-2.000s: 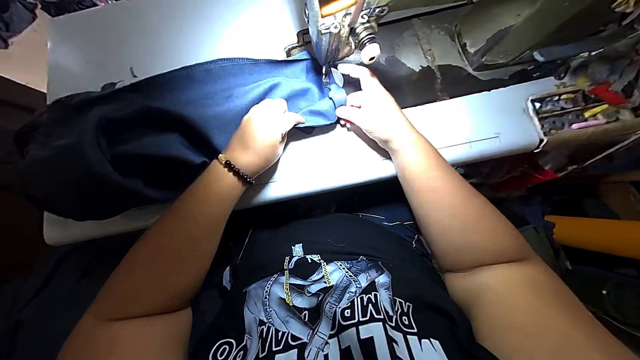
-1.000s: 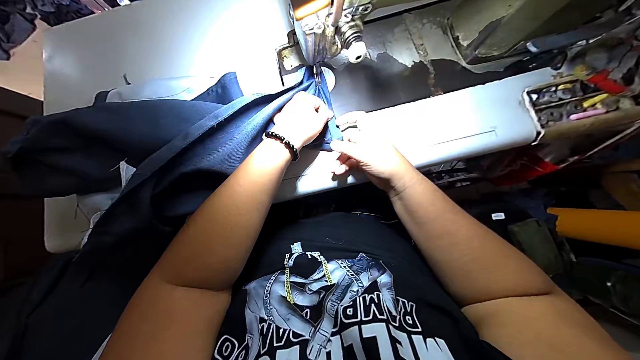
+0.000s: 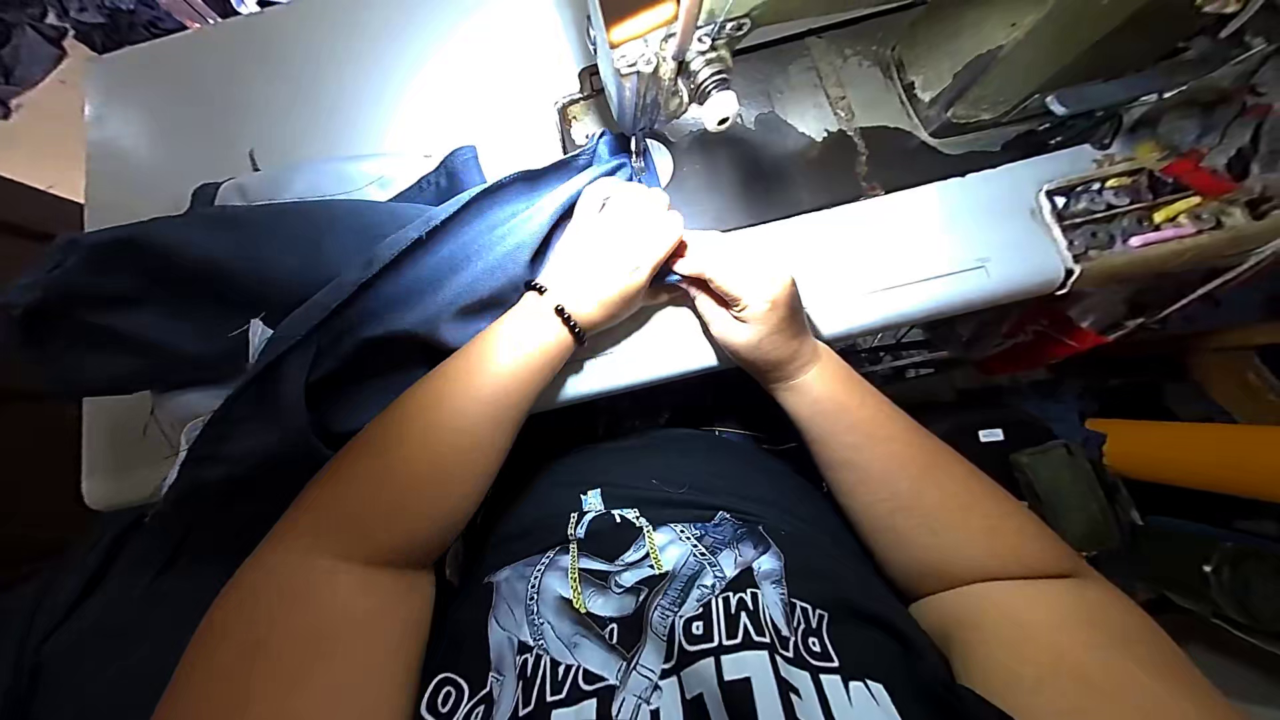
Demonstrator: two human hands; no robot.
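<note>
Dark navy fabric (image 3: pixel 440 270) lies bunched across the left of the white sewing table, its narrow end under the needle area of a sewing machine (image 3: pixel 645 90). My left hand (image 3: pixel 615 245), with a black bead bracelet (image 3: pixel 570 325) at the wrist, presses and grips the fabric just in front of the presser foot (image 3: pixel 638 155). Touching it on the right, my right hand (image 3: pixel 745 300) pinches the fabric edge between thumb and fingers. The fingertips of both hands partly hide the cloth between them.
A compartment tray (image 3: pixel 1125 215) with bobbins and small coloured items is set at the table's right end. The machine's worn metal bed (image 3: pixel 800 160) extends to the right. An orange roll (image 3: pixel 1190 455) lies beyond the table at lower right. Dark cloth (image 3: pixel 120 25) is piled at upper left.
The navy fabric has been turned and gathered toward the needle, showing pale cloth behind it. My left hand has moved up and right, nearer the needle; my right hand has come back from beside it.
</note>
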